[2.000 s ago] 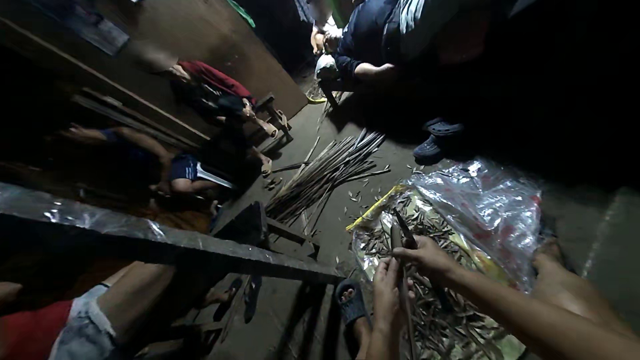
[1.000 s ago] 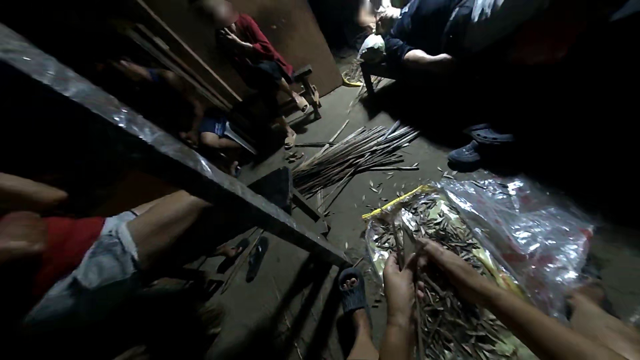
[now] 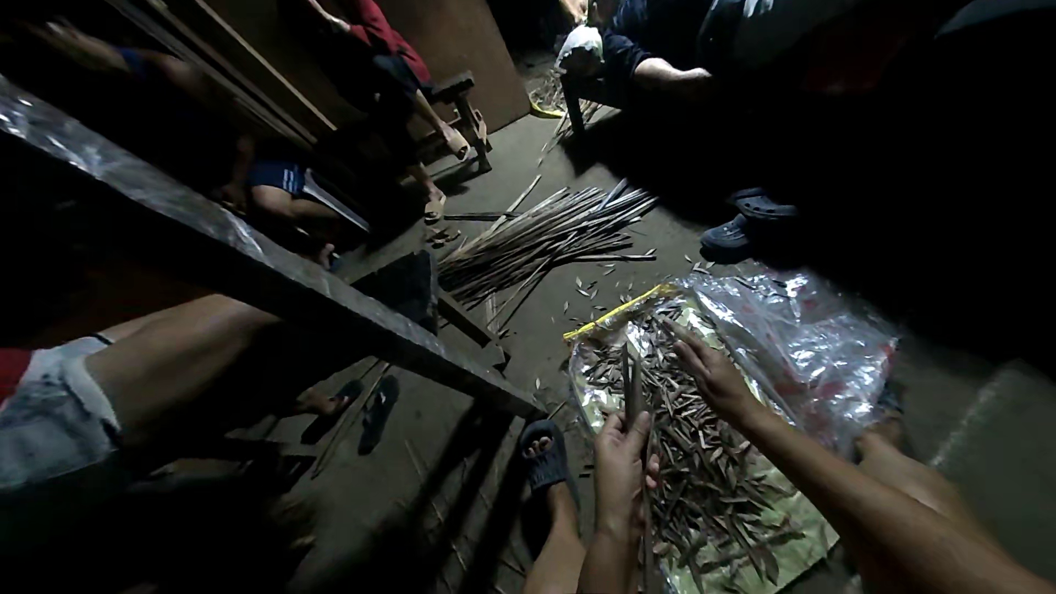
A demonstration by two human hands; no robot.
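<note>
My left hand (image 3: 623, 462) is closed around a thin bundle of dark sticks (image 3: 633, 384), whose tips point away from me over the left part of a plastic sheet. My right hand (image 3: 711, 371) is held over the sheet, to the right of the sticks; whether it holds a small tool is too unclear to tell. Many short cut pieces of stick (image 3: 701, 470) lie heaped below both hands on the plastic sheet (image 3: 792, 511), which has a yellow edge. Clear crumpled plastic (image 3: 817, 346) spreads at its right.
A pile of long sticks (image 3: 536, 239) lies on the floor ahead. A long beam (image 3: 330, 289) crosses the left side, near a dark stool (image 3: 408, 285). Other people sit at left and ahead; one person's clogs (image 3: 730, 235) stand beyond the plastic. My sandalled foot (image 3: 544, 458) is beside the sheet.
My hands were close together at the sticks; now my right hand is apart from my left, farther forward and to the right. The view has shifted.
</note>
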